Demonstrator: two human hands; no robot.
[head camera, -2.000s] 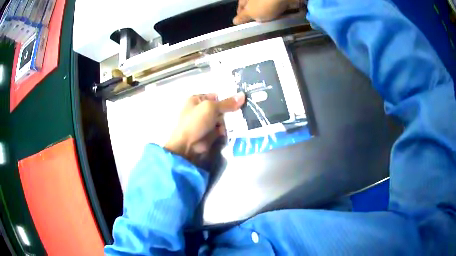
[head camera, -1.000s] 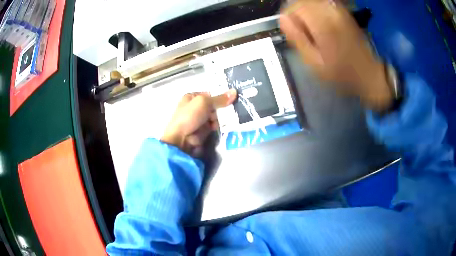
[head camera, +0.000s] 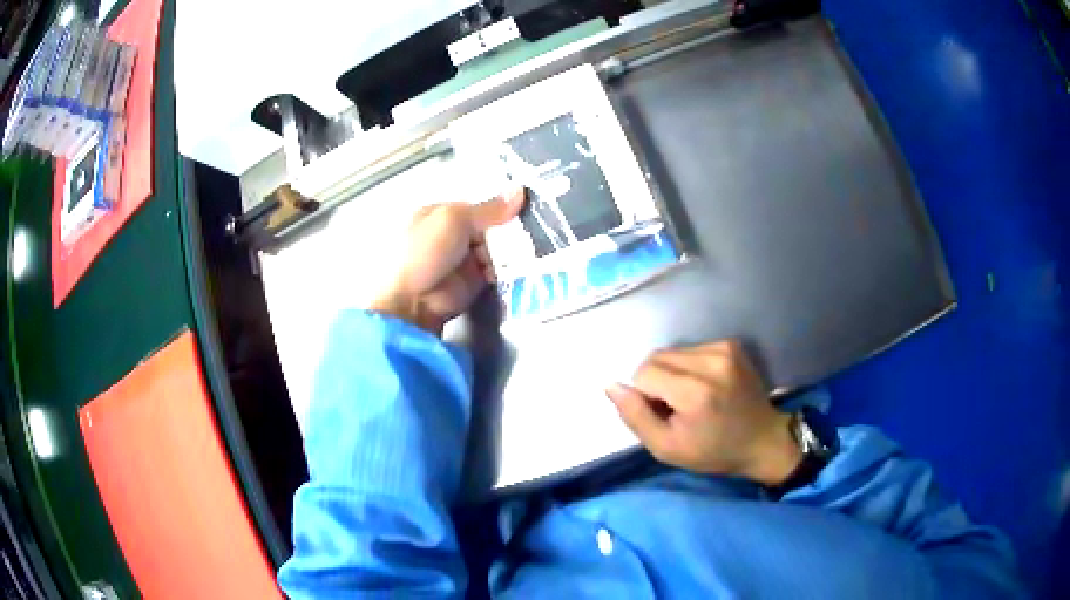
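Observation:
A white retail box (head camera: 610, 152) with a black square and a blue edge lies on the steel work plate (head camera: 774, 176), its far side against the sealing bar (head camera: 376, 168). Shiny streaks of clear film cover it. My left hand (head camera: 452, 252) holds the box's left edge, thumb on top, the other fingers partly hidden. My right hand (head camera: 704, 410) is at the plate's near edge, fingers curled, away from the box, with nothing visible in it.
The white sealer housing (head camera: 258, 53) with a dark slot stands behind the plate. At left, a green conveyor (head camera: 129, 311) carries a bare red mat (head camera: 176, 469) and a far red mat (head camera: 139, 152) with wrapped boxes (head camera: 70, 100). Blue floor lies at right.
My right hand has come from the sealer's rear right down to the plate's near edge. The sealing area looks more open, with a pale strip showing. The box appears slightly further left in view.

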